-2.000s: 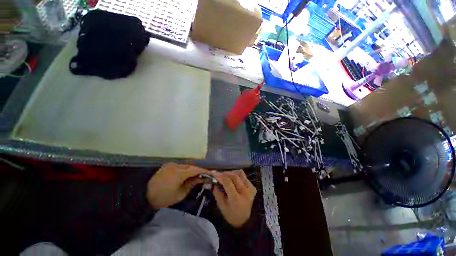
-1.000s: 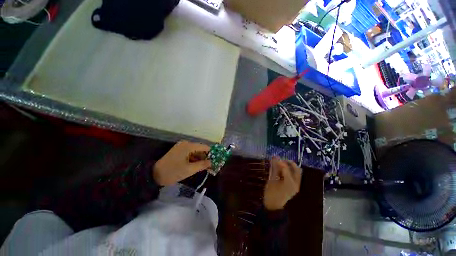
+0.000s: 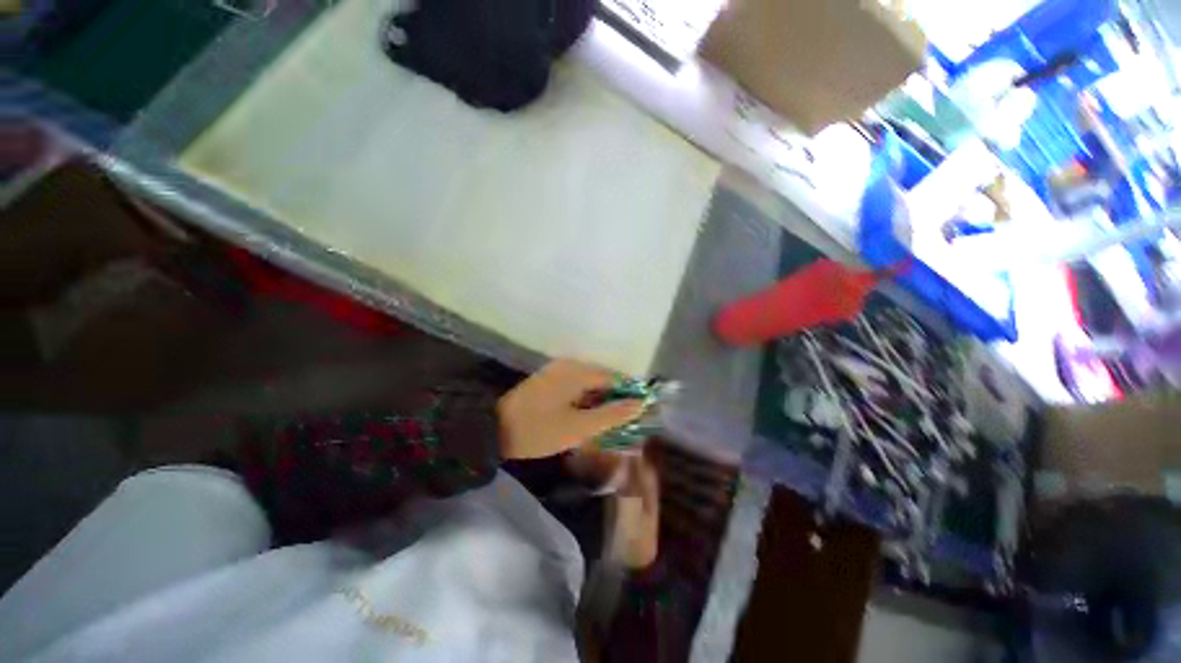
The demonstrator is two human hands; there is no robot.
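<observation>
My left hand holds a green circuit board between thumb and fingers at the bench's front edge. My right hand is just below it, blurred and partly hidden behind the left hand; whether it grips anything cannot be told. A pale bit, perhaps the cable, shows blurred between the hands. The red squeeze bottle lies on the grey mat, nozzle pointing right. A pile of white cables lies on the green mat right of the bottle.
A cream sheet covers the bench, with a black cloth item at its back. A brown box and a blue tray stand behind. A dark fan is at the lower right. An open carton lies below the bench edge.
The view has turned, so the bench appears more tilted. My right hand has moved left from the open space beside the board to just below my left hand, which still holds the board.
</observation>
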